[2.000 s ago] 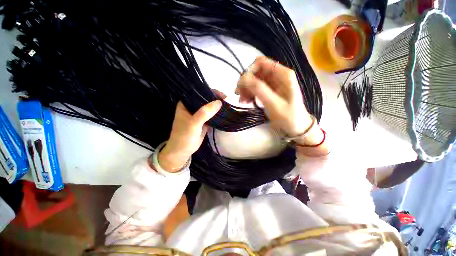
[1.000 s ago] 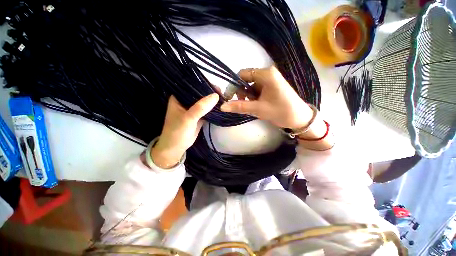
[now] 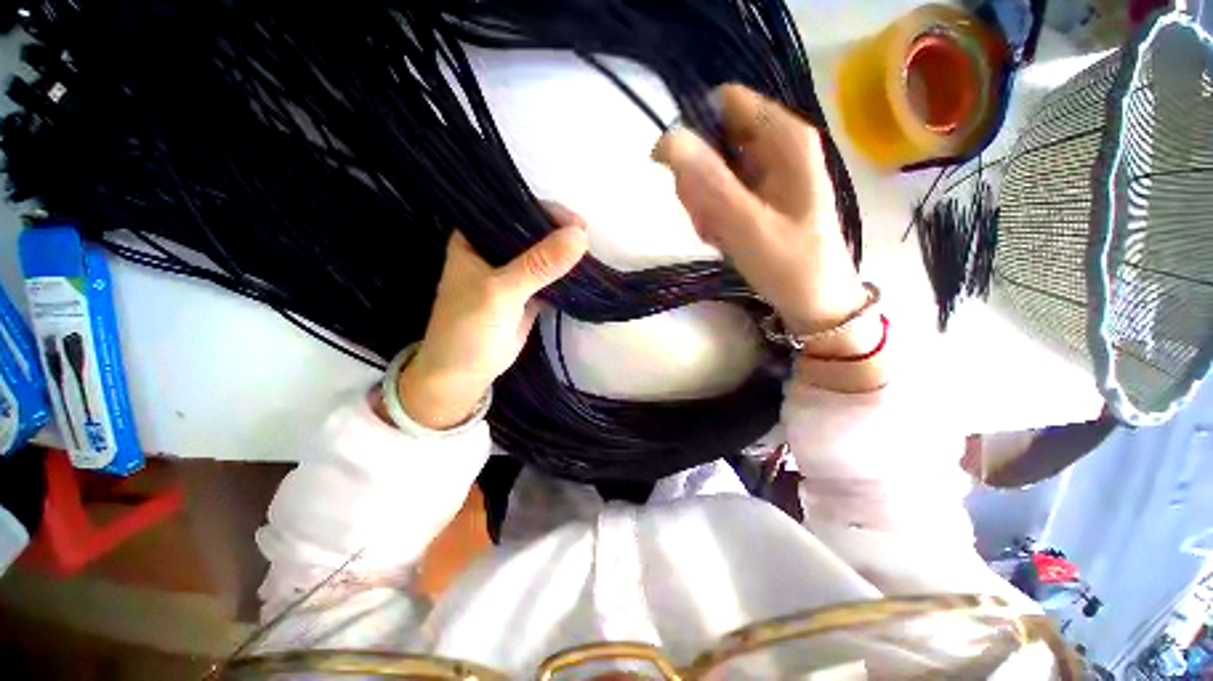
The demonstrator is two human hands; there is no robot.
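Note:
A thick hank of long black cables (image 3: 306,173) spreads over the white table, its looped bend curving round at the right and near the table's front edge. Black plugs (image 3: 51,127) are massed at its far left. My left hand (image 3: 486,313) is closed around a bunch of cables in the middle, thumb on top. My right hand (image 3: 765,200) is raised at the right side of the loop, slightly blurred, with a few cables at its fingertips; how firmly it holds them is hard to see.
A yellow tape roll (image 3: 925,87) in a dark holder stands at the back right. Short black strips (image 3: 955,253) lie beside a mesh basket (image 3: 1051,226). Blue-and-white boxes (image 3: 83,353) lie at left. A red object (image 3: 100,512) is below the table edge.
My right hand has moved up and right, away from my left hand, after being close to it a second ago. My left hand keeps its grip on the cables.

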